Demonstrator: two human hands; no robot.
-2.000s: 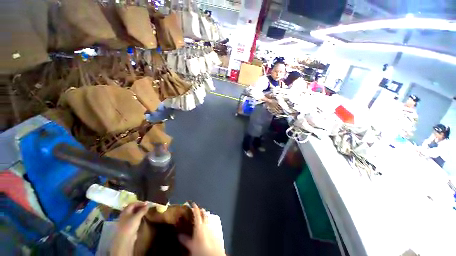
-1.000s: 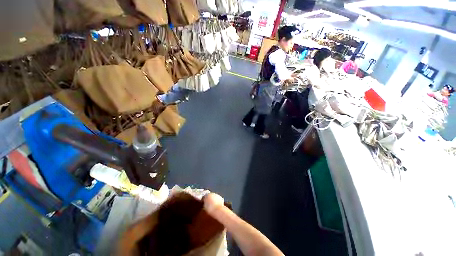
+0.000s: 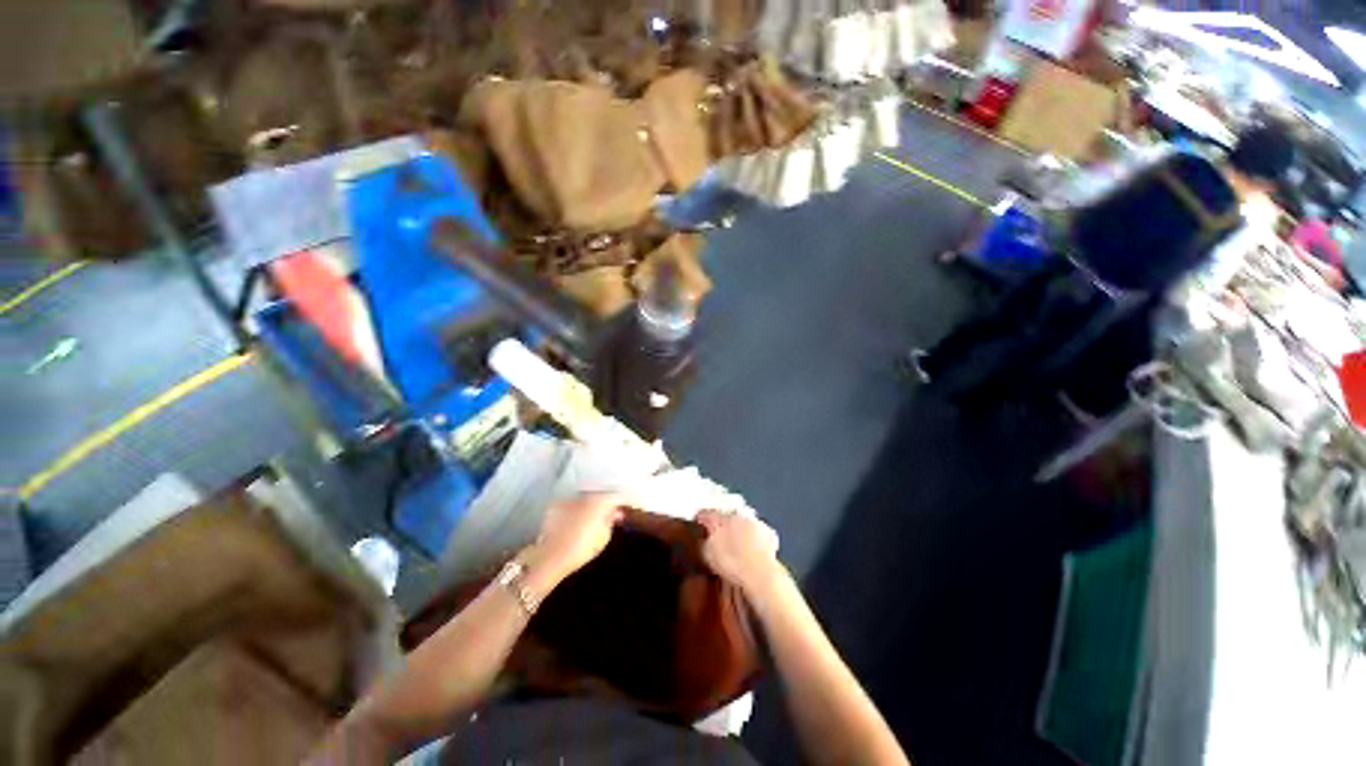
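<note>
A brown bag body [image 3: 704, 636], open-topped and dark inside, is held by its rim close to me. My left hand [image 3: 581, 534] grips the rim's left part. My right hand [image 3: 737, 546] grips the rim's right part. Just beyond the hands is the white lower arm [image 3: 542, 382] with yellowish tape, under the dark press head [image 3: 647, 367] with its grey cylinder. The rim is near the arm's tip; contact is unclear from blur. White backing sheets [image 3: 517, 494] lie under and behind the bag.
The blue machine frame [image 3: 412, 277] stands left of centre. Larger brown bag shells [image 3: 210, 659] are at lower left. Brown bags [image 3: 577, 150] hang behind the machine. A white-topped table [image 3: 1251, 599] with pale bag parts is at right. A blurred person [image 3: 1146, 225] is beside it.
The view has swung left and down, bringing in the brown shells at lower left. My left hand has come into view on the bag rim. The person by the table has bent or turned.
</note>
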